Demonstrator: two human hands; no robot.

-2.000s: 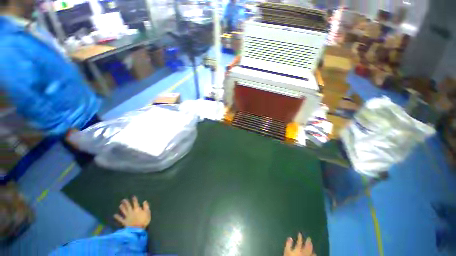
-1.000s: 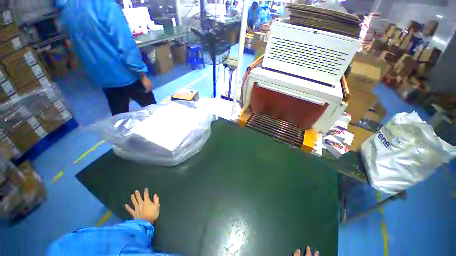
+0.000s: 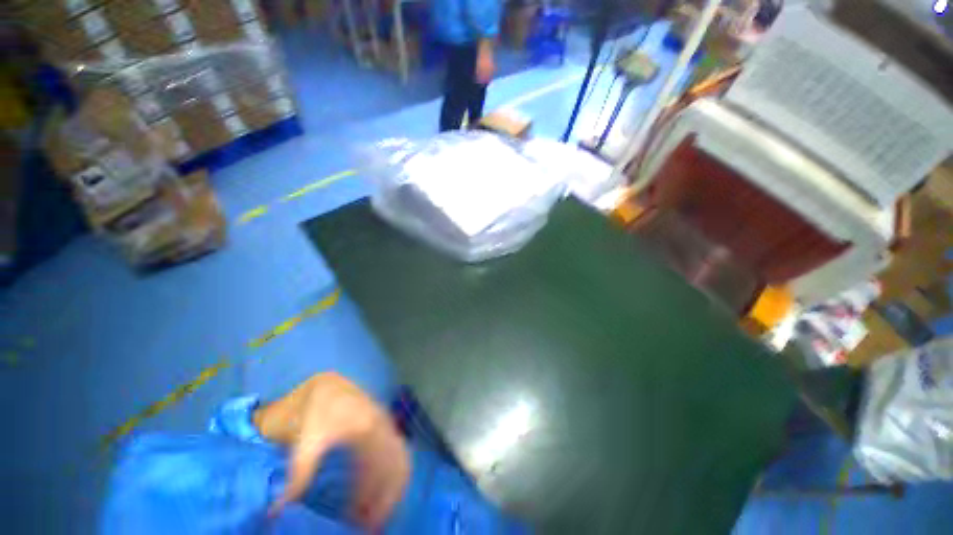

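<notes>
My left hand (image 3: 350,439) is blurred at the lower left, in front of my blue smock. Its thumb and fingers are curved and apart, with blue cloth showing between them and no object seen. My right hand is not in view. A white stack of boxes (image 3: 475,178) lies in a clear plastic liner bag (image 3: 486,246) at the far left end of the dark green table (image 3: 564,334).
The shrink tunnel (image 3: 779,167) with its reddish-brown curtain (image 3: 731,209) stands beyond the table at right, behind a blurred roller conveyor (image 3: 695,256). A white sack (image 3: 909,413) is at the right edge. A coworker (image 3: 467,52) and wrapped cartons (image 3: 199,78) are farther back.
The view has swung left and tilted. My left hand has lifted off the table and curled near my body. My right hand has left the picture. The coworker is farther away.
</notes>
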